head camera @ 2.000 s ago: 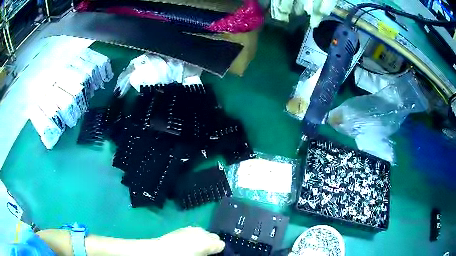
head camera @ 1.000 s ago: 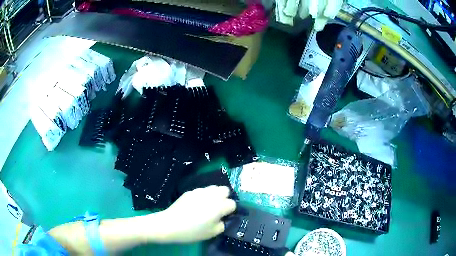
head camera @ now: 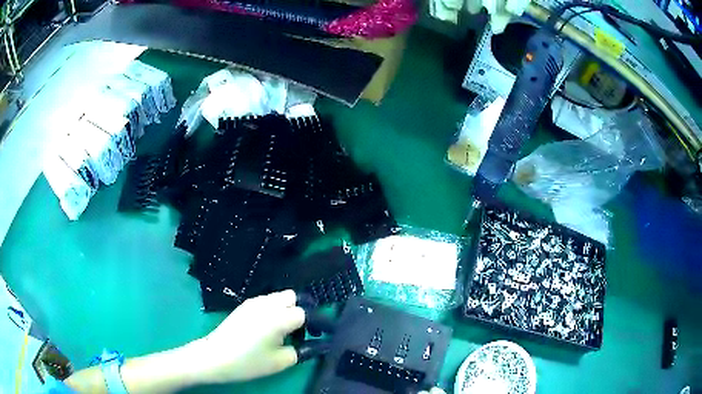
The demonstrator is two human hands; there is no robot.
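Note:
A dark fixture plate (head camera: 389, 338) with slots and small silver parts lies near the bottom edge, a black toothed part (head camera: 377, 368) on its lower half. My left hand (head camera: 250, 338) is just left of the fixture, below the black heap. Its fingertips look dark, and I cannot tell whether these are coverings or a held black part. Only a pale fingertip of my right hand (head camera: 436, 391) shows at the bottom edge; the rest is cut off. Black finned parts (head camera: 254, 192) lie heaped mid-bench. A black tray (head camera: 536, 281) of tiny metal pieces is at right.
A round white dish (head camera: 496, 371) of tiny bits sits right of the fixture. A dark electric screwdriver (head camera: 519, 115) stands behind the tray, near crumpled clear bags (head camera: 577, 173). A clear bag with a pale sheet (head camera: 413, 262) lies behind the fixture. White packs (head camera: 100, 146) stand at left.
My left hand moved from the fixture's left edge up over the heap's near edge, then back down and left. More of the fixture shows now. The view has shifted slightly.

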